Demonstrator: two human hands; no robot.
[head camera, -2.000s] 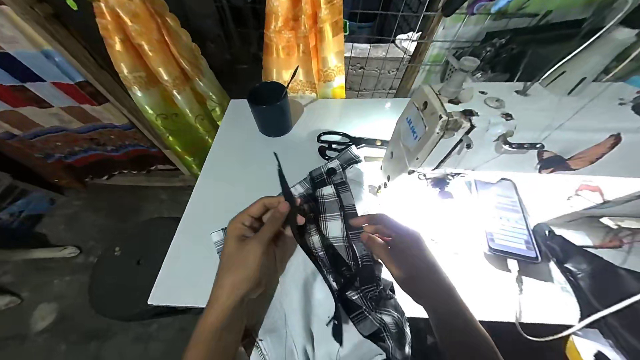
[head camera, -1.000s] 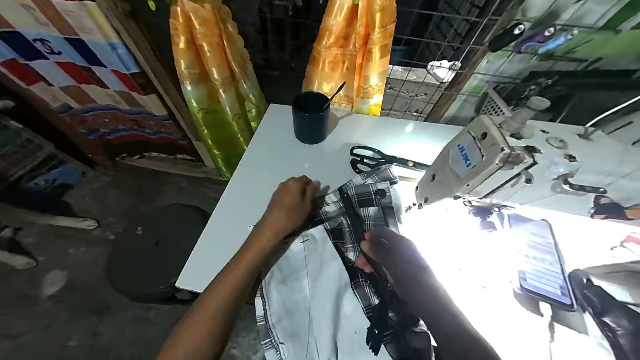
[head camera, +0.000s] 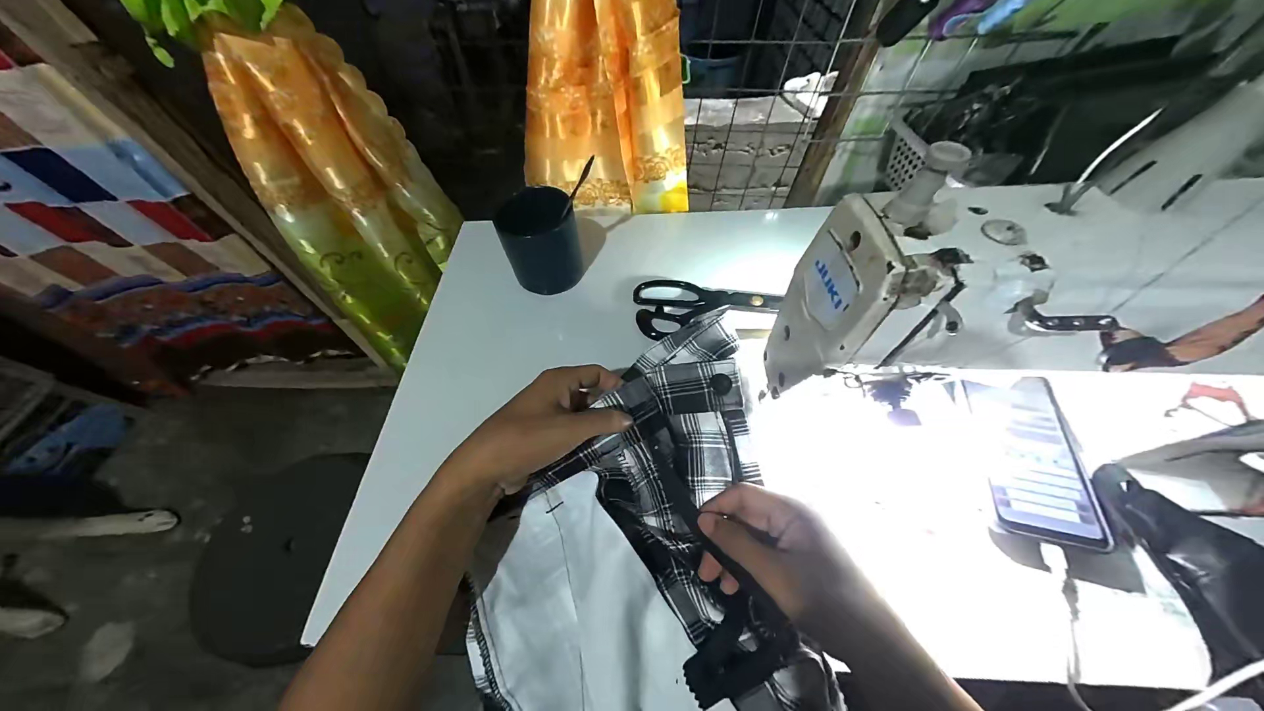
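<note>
A black and white plaid garment (head camera: 709, 449) with a pale lining (head camera: 583, 583) lies over the table's front edge. My left hand (head camera: 543, 420) grips its waistband, thumb on top. A black zipper strip (head camera: 676, 484) runs down over the plaid opening, and my right hand (head camera: 755, 543) pinches it lower down. Near the upper corner of the waistband is a dark round button (head camera: 721, 384). Black-handled scissors (head camera: 691, 301) lie just beyond the garment. The head of a white Juki sewing machine (head camera: 834, 291) stands to the right of it, its needle area washed out by bright light.
A dark cup (head camera: 541, 247) with a thin stick in it stands at the back left. On the right, a phone (head camera: 1047, 464) with a white cable lies beside a black item (head camera: 1185, 563). A dark round stool (head camera: 272, 563) is on the floor; orange curtains (head camera: 602, 109) hang behind the table.
Two seconds ago my left hand held up the black strip's upper end; now the strip lies along the plaid opening and that hand grips the waistband. My right hand has moved lower on the strip.
</note>
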